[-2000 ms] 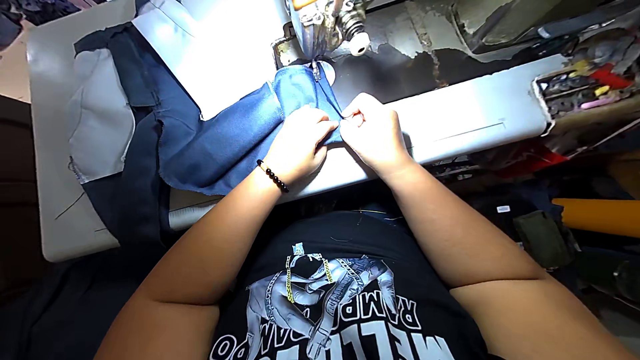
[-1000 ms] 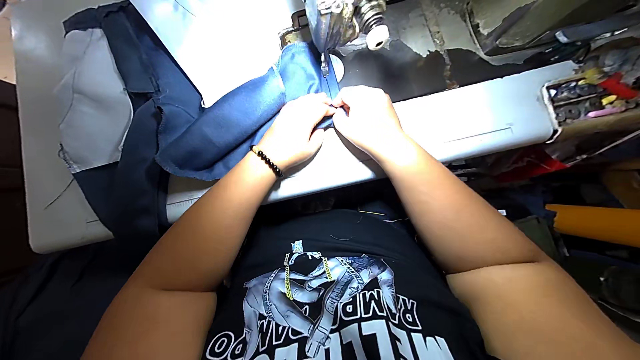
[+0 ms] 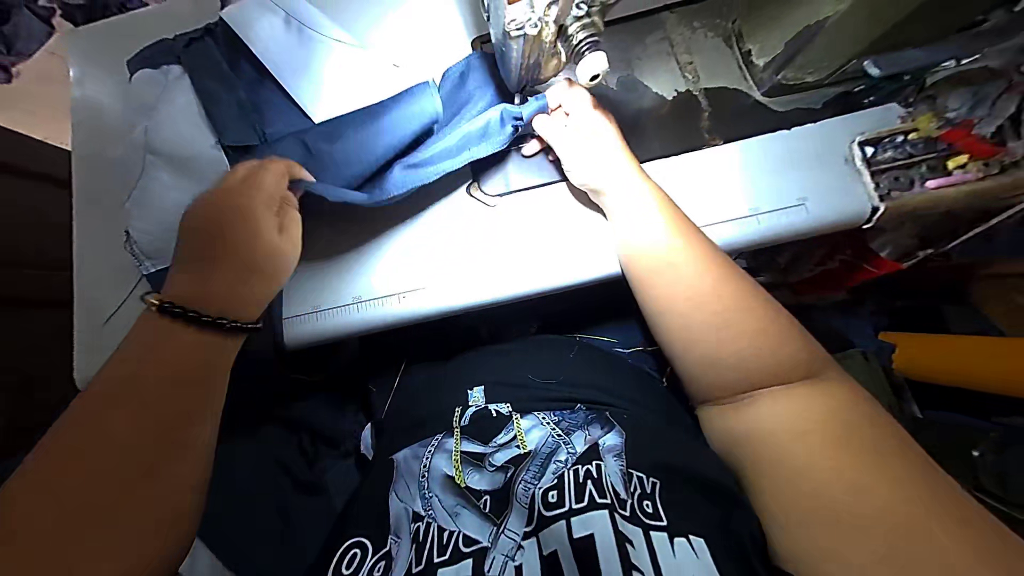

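My left hand (image 3: 240, 232), with a black beaded bracelet at the wrist, grips the near edge of the navy blue fabric (image 3: 360, 152) to the left of the sewing machine's head (image 3: 532, 40). The fabric stretches from there to my right hand (image 3: 580, 136), which pinches its gathered end between thumb and fingers just right of the needle area. Whether the needle is in the cloth cannot be told. More dark navy cloth and a light grey fabric piece (image 3: 172, 160) lie at the left, partly behind my left hand.
The white table edge (image 3: 480, 264) bears a printed ruler scale. A white sheet (image 3: 344, 56) lies behind the fabric. At the right, a compartment (image 3: 904, 160) holds bobbins and small items. An orange object (image 3: 952, 364) stands lower right.
My hands were close together near the needle area; my left hand has moved left along the fabric, which now spans between them. My right hand is beside the machine's head.
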